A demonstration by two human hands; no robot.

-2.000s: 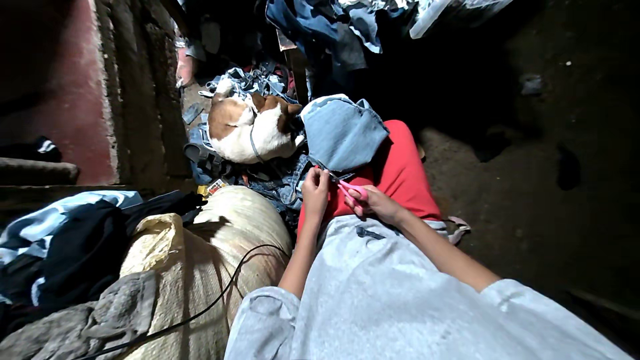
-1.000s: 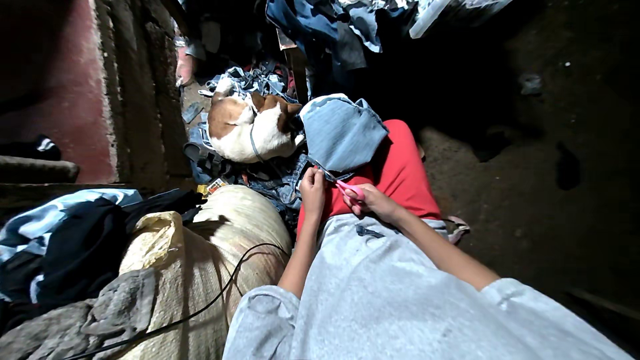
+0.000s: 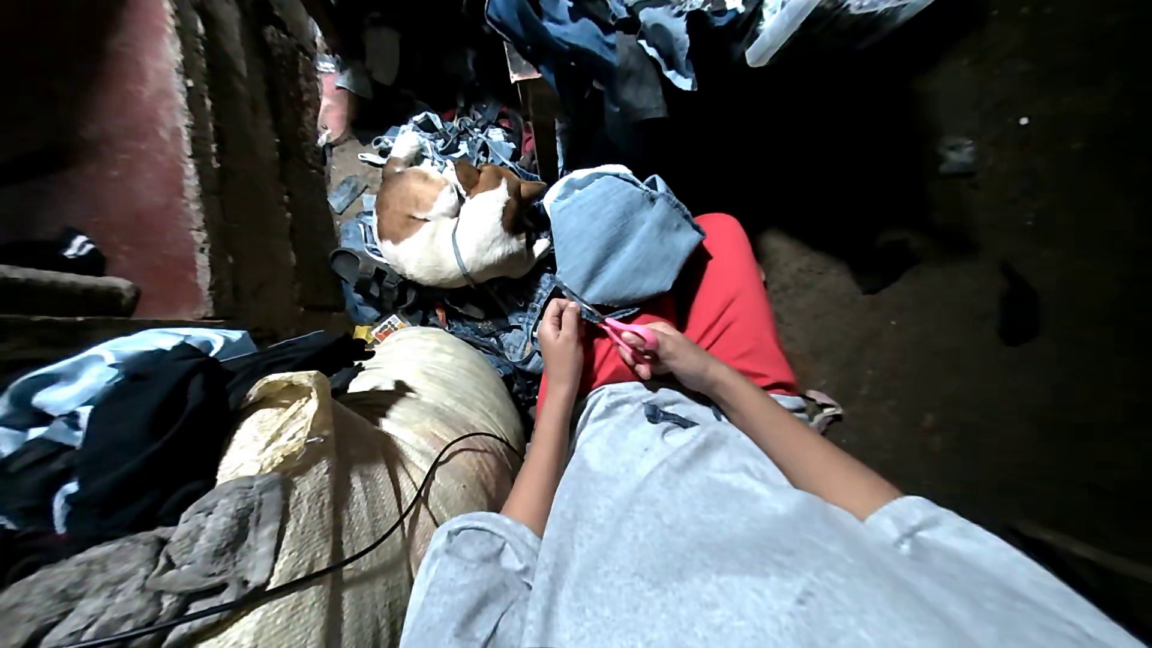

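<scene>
Pink-handled scissors [image 3: 630, 333] are in my right hand [image 3: 670, 355], with fingers around the handles and the blades pointing up and left. Close by on the left, my left hand [image 3: 562, 335] has its fingers pinched at the lower edge of a folded piece of light blue denim [image 3: 621, 238]. That denim lies over my knee, above the red trousers [image 3: 733, 297]. The blades reach the denim's lower edge near my left fingertips; what exactly lies between them is too small to tell. A small dark scrap [image 3: 668, 416] rests on my grey shirt.
A brown and white dog [image 3: 459, 225] lies curled on denim scraps [image 3: 531, 333] beside the knee. Large woven sacks [image 3: 432, 387] stand at left, crossed by a black cable [image 3: 387, 531], with dark and pale clothes [image 3: 153, 432] beyond. More denim [image 3: 576, 45] hangs at the top.
</scene>
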